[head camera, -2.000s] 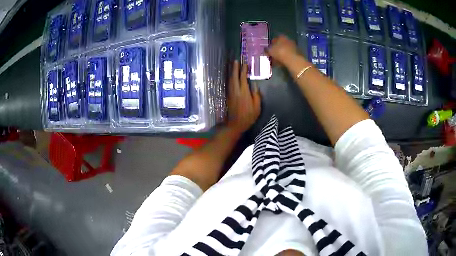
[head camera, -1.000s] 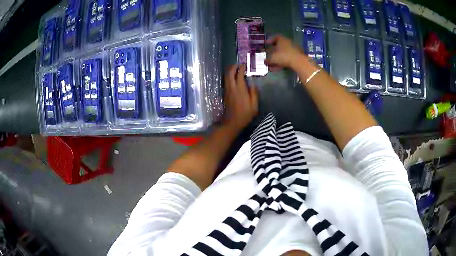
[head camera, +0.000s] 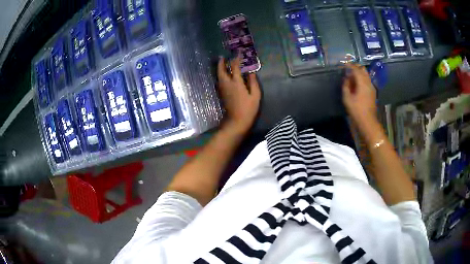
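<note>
A smartphone (head camera: 239, 41) with a pink-purple lit screen lies on the dark bench between the trays. My left hand (head camera: 239, 95) is at its lower end, fingers apart, fingertips at or over its edge. My right hand (head camera: 358, 87) is blurred, fingers bent, at the front edge of the right blister tray (head camera: 332, 38). I cannot tell whether it holds anything. A blue piece (head camera: 379, 73) lies just right of it. The right tray holds several blue phone units (head camera: 304, 35) and has an unfilled pocket.
A thick glossy tray stack (head camera: 198, 98) filled with blue units stands at left. A yellow-green bottle or marker (head camera: 448, 66) lies at far right near something red. A red stool (head camera: 103, 191) is on the floor below left. The worn machine (head camera: 402, 121) is at lower right.
My right hand has left the smartphone and moved right to the front edge of the right tray. My left hand stays by the phone. The view has turned and shifted; the phone's screen looks darker.
</note>
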